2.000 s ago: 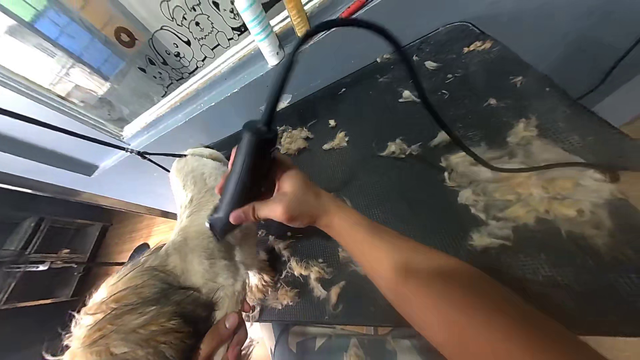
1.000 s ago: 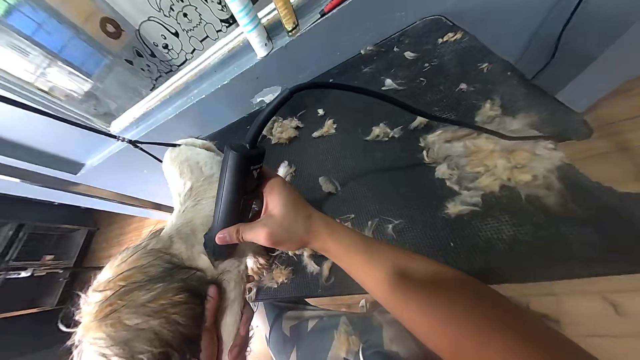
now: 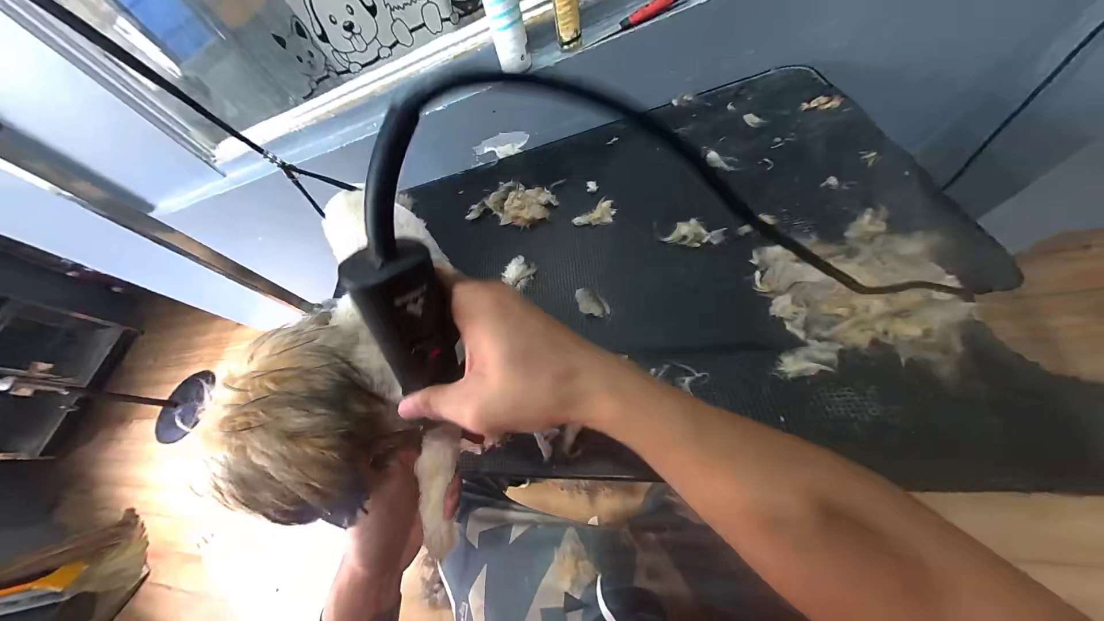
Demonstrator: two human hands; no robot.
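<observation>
My right hand [image 3: 509, 362] is closed around a black corded electric clipper [image 3: 401, 310], its cord arching up and away to the right. The clipper's lower end is by the dog's front leg [image 3: 438, 483] and is hidden behind my fingers. A dog [image 3: 302, 414] with a shaggy tan head and short-clipped pale body is at the left edge of the grooming table. Below its head, my left hand [image 3: 401, 509] is partly covered by the dog's fur and leg; its fingers seem to hold that leg.
The black grooming table [image 3: 690, 310] bears scattered tufts and a large pile of cut fur [image 3: 862, 302]. A black leash [image 3: 216, 121] runs to the dog. Bottles [image 3: 509, 34] and a red-handled tool [image 3: 647, 12] lie along the window sill. A round black base [image 3: 185, 407] stands on the floor.
The dog's head and my left hand now show lower in front of the table edge, with a front leg extended downward. The clipper has moved from the dog's shoulder area to beside that leg.
</observation>
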